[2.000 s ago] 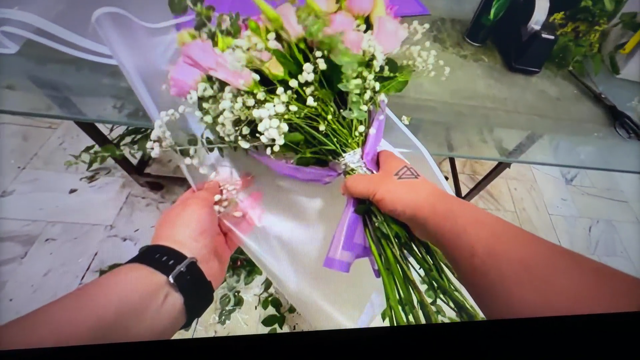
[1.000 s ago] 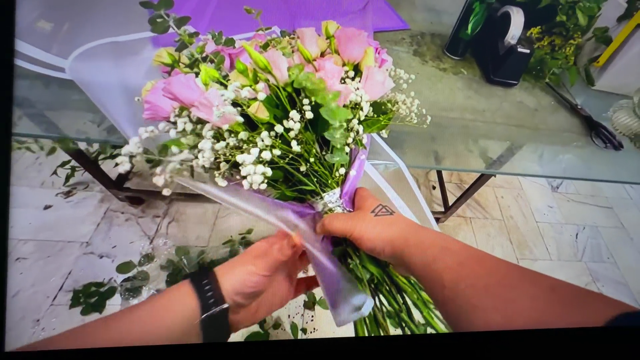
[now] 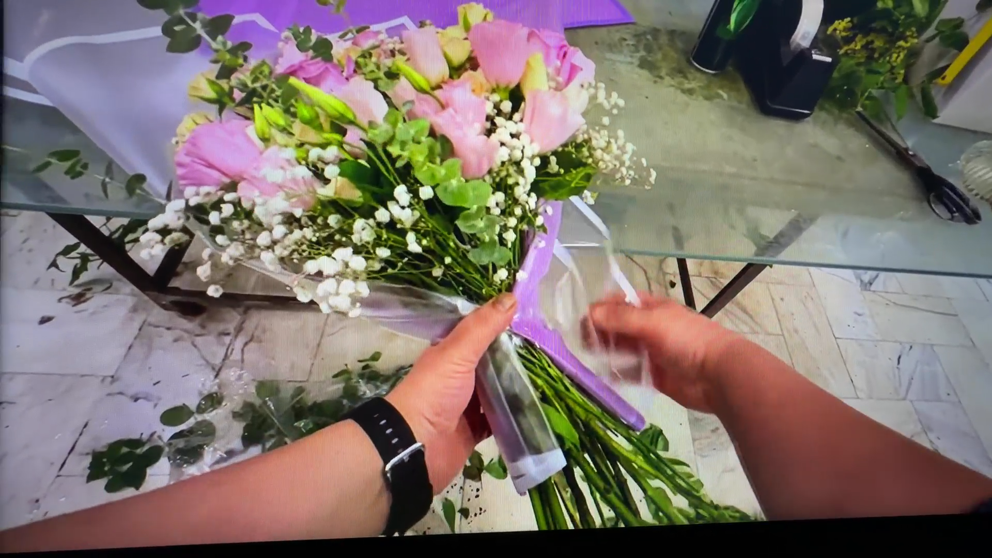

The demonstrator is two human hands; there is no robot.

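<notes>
A bouquet of pink lisianthus, white baby's breath and eucalyptus (image 3: 434, 163) fills the middle of the view, its green stems (image 3: 597, 457) pointing down and right. My left hand (image 3: 453, 387), with a black watch at the wrist, grips the bouquet at its neck, thumb over the gathered wrap. Purple wrapping (image 3: 542, 302) runs along the right of the neck, and a clear sheet with a pale edge (image 3: 519, 418) is folded over the stems beside my palm. To the right, my right hand (image 3: 659, 341), slightly blurred, pinches the white-edged clear wrap (image 3: 608, 252).
Behind the bouquet is a glass table (image 3: 666, 186) with purple sheets (image 3: 597, 13) on it. A black tape dispenser (image 3: 790, 70), scissors (image 3: 930, 178) and yellow-flowered greenery (image 3: 876, 54) lie at its right. Cut leaves (image 3: 287, 411) lie on the tiled floor.
My left hand has moved from the clear wrap at the left to the bouquet's neck. My right hand has let go of the neck and moved right to the wrap's other side.
</notes>
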